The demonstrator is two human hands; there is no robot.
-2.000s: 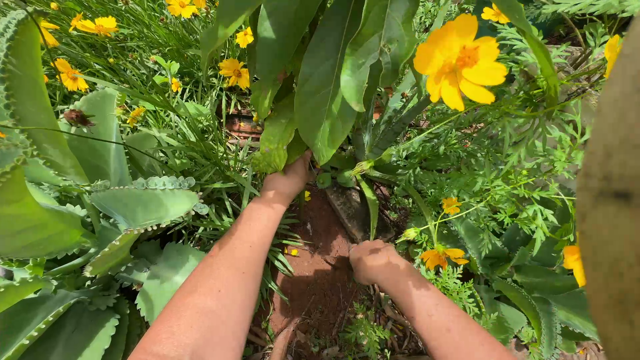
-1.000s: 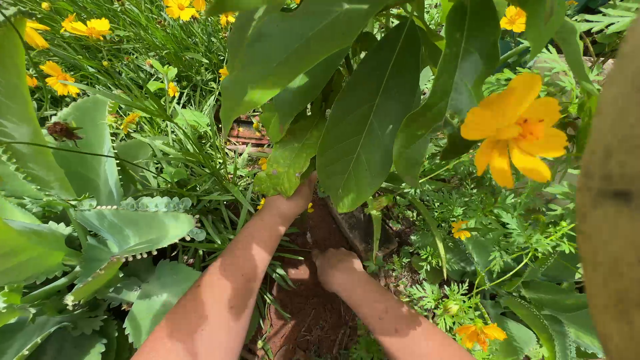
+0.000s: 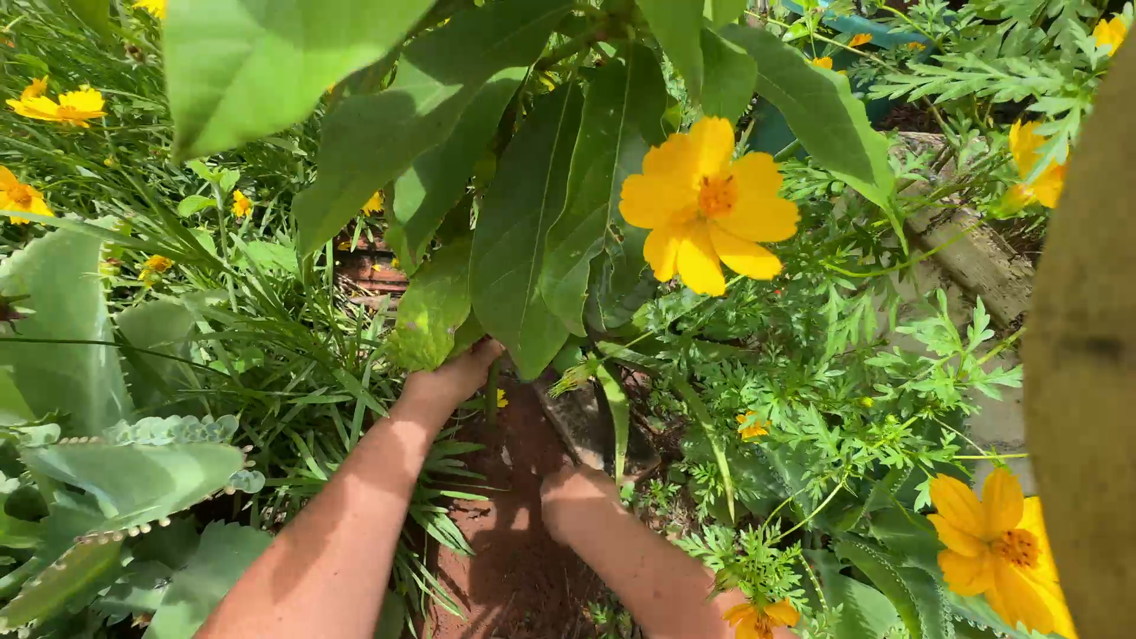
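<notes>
My left hand [image 3: 454,374] reaches up under the broad green leaves [image 3: 524,213] of a leafy plant; its fingertips are hidden, so what it touches cannot be told. Lower and to the right, my right hand [image 3: 577,497] is curled just above the reddish-brown soil [image 3: 506,541], at the near end of a thin dark edge [image 3: 559,426] that may be part of a tool or a slab. Its fingers are turned away from view. A narrow drooping leaf [image 3: 617,413] hangs close beside it.
Succulents with scalloped edges [image 3: 133,479] and long grass [image 3: 293,355] crowd the left. Ferny foliage with a large orange-yellow flower [image 3: 710,204] fills the right. Red bricks [image 3: 373,271] show behind the leaves. A blurred brown, curved object [image 3: 1083,355] blocks the right edge.
The view has shifted, and the leaves and the large yellow flower now cover more of the middle. Both hands remain low by the soil, my left under the leaves throughout.
</notes>
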